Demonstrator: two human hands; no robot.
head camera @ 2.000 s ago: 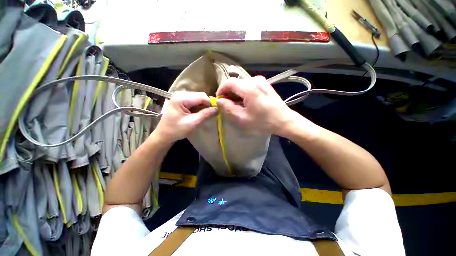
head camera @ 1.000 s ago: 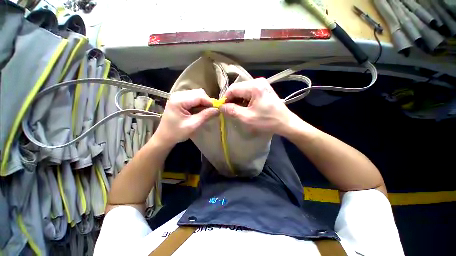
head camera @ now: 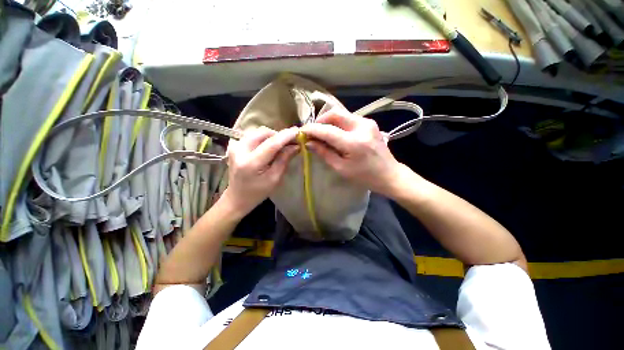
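A beige tote bag (head camera: 335, 205) sits upright on my lap against the table edge, its mouth partly open at the top. A yellow binding strip (head camera: 309, 188) runs down its side seam. My left hand (head camera: 261, 164) and my right hand (head camera: 352, 150) meet at the top of this seam. Their thumbs and fingers pinch the bag's rim on either side of the small yellow binding end (head camera: 302, 137), which is partly covered by the fingertips. Beige handles (head camera: 102, 113) loop out to both sides of the bag.
Grey bag bodies with yellow lines (head camera: 126, 198) are piled at the left. A hammer (head camera: 462, 48) lies across the table edge, with a small dark tool (head camera: 501, 26) and folded grey pieces (head camera: 547, 41) to its right. Red strips (head camera: 270, 52) mark the table edge (head camera: 205, 76).
The fingers have shifted over the yellow end, so less of it shows. My left hand is turned more, its fingers now over the top. The right handle loop has moved slightly left.
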